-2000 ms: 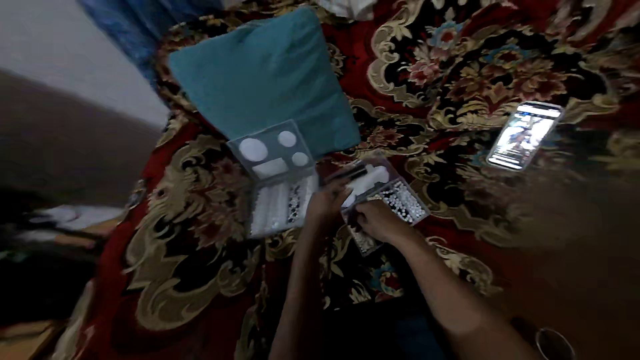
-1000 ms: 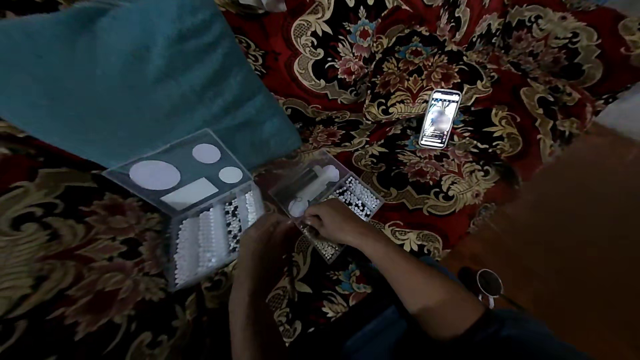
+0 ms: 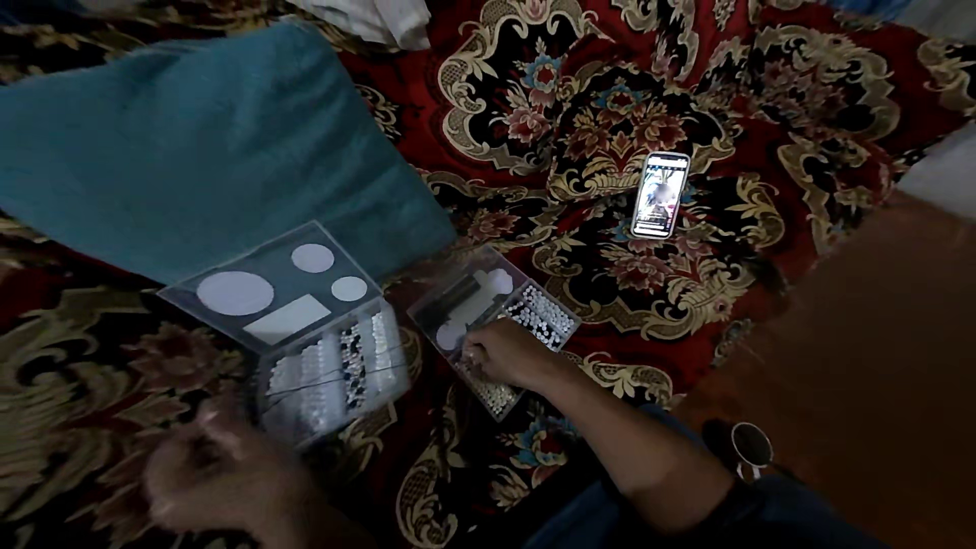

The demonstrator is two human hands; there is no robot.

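Note:
My right hand (image 3: pixel 499 354) is over the right-hand clear plastic bead box (image 3: pixel 540 319), its fingers bent at the compartments of small white and cream beads; whether it pinches a bead is hidden. My left hand (image 3: pixel 221 469), blurred, is at the lower left, in front of the other open bead box (image 3: pixel 374 358). Thin dark strands (image 3: pixel 309 385) run across that box towards my left hand, whose thumb and fingers are curled as if around their end, though blur hides the grip. Both boxes have clear lids folded back, with white stickers (image 3: pixel 235 293) on the left one.
A teal cushion (image 3: pixel 206 152) lies behind the left box. A lit smartphone (image 3: pixel 661 194) rests on the red, black and gold floral cloth (image 3: pixel 496 130). White fabric (image 3: pixel 381 19) is at the top. Near my right forearm, a round-framed object (image 3: pixel 752 444) lies at the lower right.
My left hand has moved left and down, away from my right hand, and the strands now show across the left box. My right hand remains at the right box. The view has shifted closer.

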